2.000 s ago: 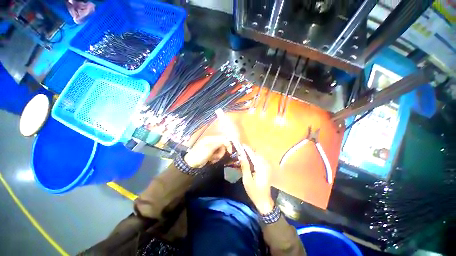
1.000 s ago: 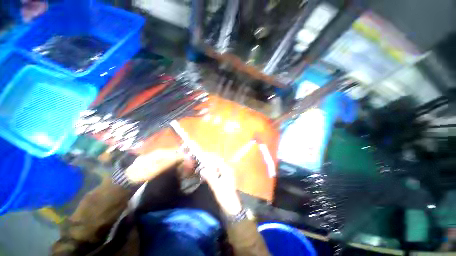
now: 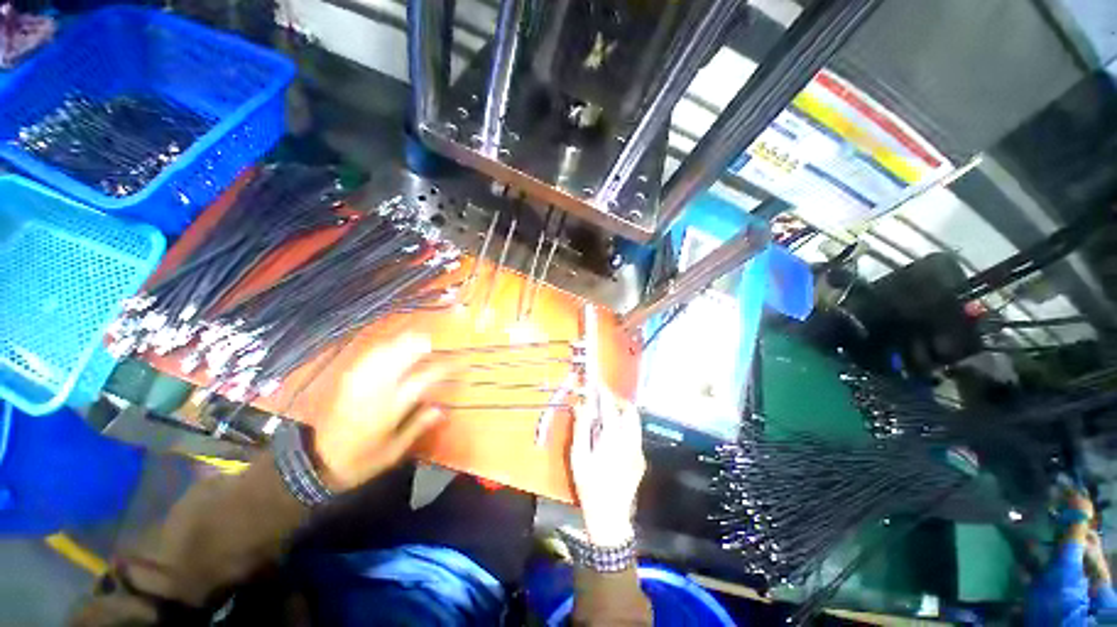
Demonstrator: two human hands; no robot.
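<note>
My right hand (image 3: 606,465) grips the lower end of a narrow pale loading bar (image 3: 590,337), over the right part of the orange mat (image 3: 490,456). Several thin dark cables (image 3: 508,364) run left from the bar towards my left hand (image 3: 377,410). My left hand is overexposed, with fingers apart, over the mat's left part; I see no clear grip on the cables. A curved pale handle, seemingly of the side cutters (image 3: 548,419), shows beneath the cables; the rest is hidden. More cables (image 3: 529,276) stick out from under the press plate (image 3: 539,184) onto the mat.
A thick cable bundle (image 3: 331,294) lies left on the mat. Beyond are a deep blue basket (image 3: 251,129) with cables and a lighter blue basket (image 3: 74,288). A control box (image 3: 704,349) stands right, then a large cable pile (image 3: 833,490). A person's blue sleeve (image 3: 1063,582) shows far right.
The view has swung right. The bar, earlier slanted between both hands, now points away from me at the mat's right, with cables stretched leftward from it. My left hand has separated from my right.
</note>
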